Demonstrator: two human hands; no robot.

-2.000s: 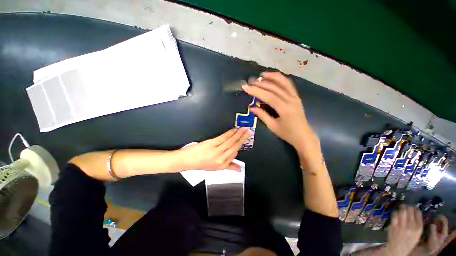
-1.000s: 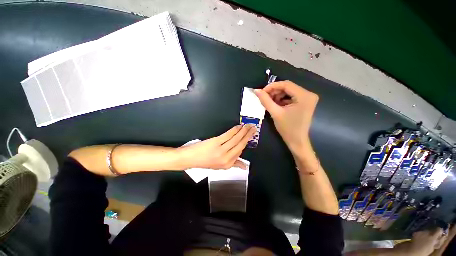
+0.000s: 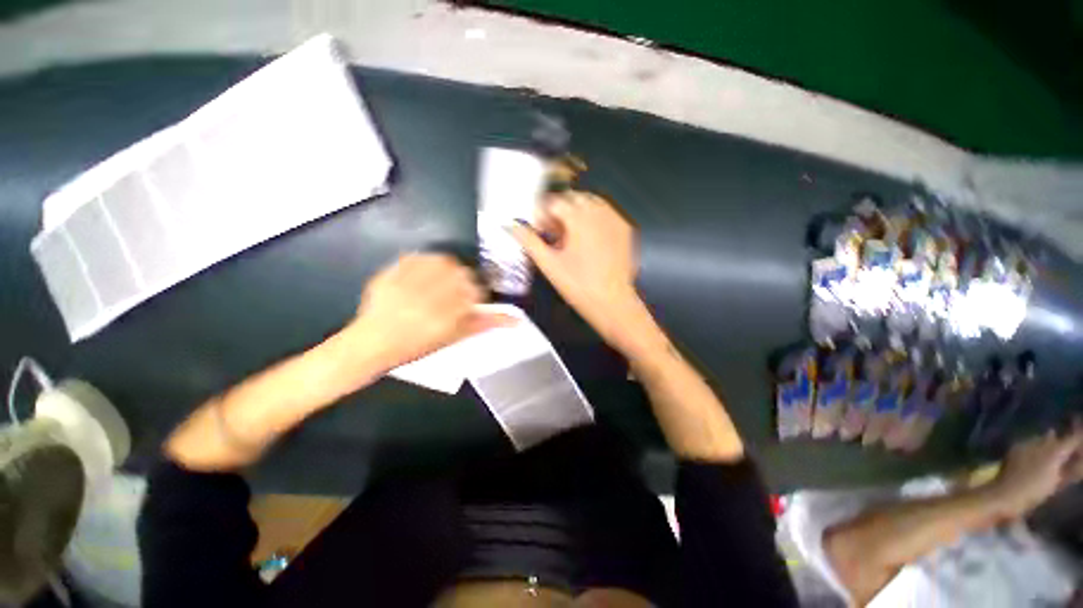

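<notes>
The circuit board assembly [image 3: 508, 264] lies in front of me, blurred, with a white adhesive piece [image 3: 508, 190] over its upper part. My right hand [image 3: 587, 247] grips the board's right edge, thumb across its lower part. My left hand [image 3: 416, 304] is left of the board, fingers curled, its thumb on the upper end of the adhesive sheet strip [image 3: 532, 386]. The strip slants down to the right, with white at the top and grey rectangles below. A white sheet [image 3: 430, 371] shows under my left wrist. The left fingertips are blurred.
A stack of adhesive sheets [image 3: 244, 178] lies at the left. Rows of boards [image 3: 831, 398] lie at the right. Another person's arm [image 3: 938, 523] reaches in at the lower right. A desk fan [image 3: 42, 505] stands at the far left. The pale rail [image 3: 665, 113] runs along the far side.
My left hand has left the board and moved left and up, and the strip has turned to a slant. The right hand and board have shifted left in view. The white piece now covers the blue section.
</notes>
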